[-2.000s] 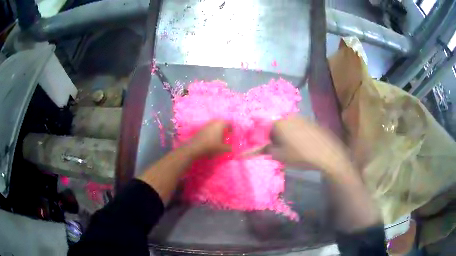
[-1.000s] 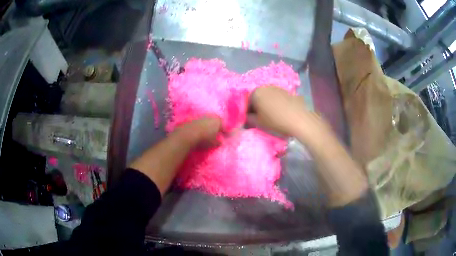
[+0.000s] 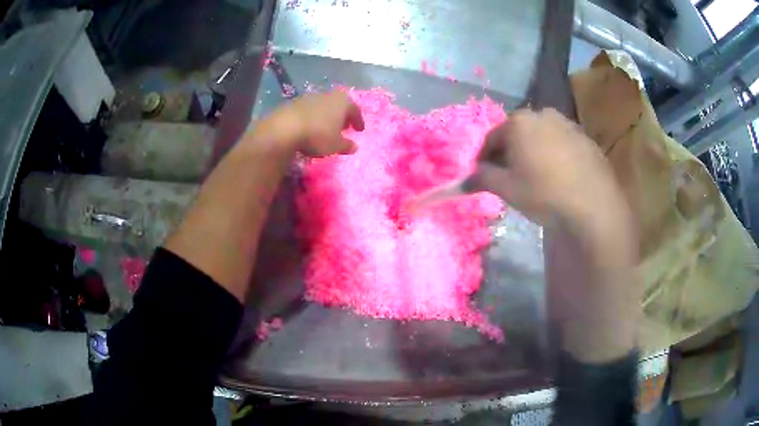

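Bright pink plastic granules [image 3: 374, 266] lie in a pile in a grey sheet-metal hopper [image 3: 333, 354]. My left hand [image 3: 320, 125] is over the upper left edge of the pile, fingers apart and slightly curled, with nothing seen in it. My right hand [image 3: 533, 158] is over the right side of the pile, blurred, with fingers curled around a thin, pale, stick-like tool [image 3: 441, 196]. The tool points left and down to the middle of the granules. Its far end is blurred and I cannot tell what it is.
A brown paper sack [image 3: 666, 200] lies against the hopper's right side. Dirty grey machine cylinders [image 3: 108, 212] with pink scraps are at the left. A pale curved panel [image 3: 37, 91] stands at the far left. Metal pipes [image 3: 632, 42] run at the upper right.
My left hand has moved up and left, away from the middle of the pile. My right hand has moved right, and the thin tool shows more clearly. The pile's middle is disturbed.
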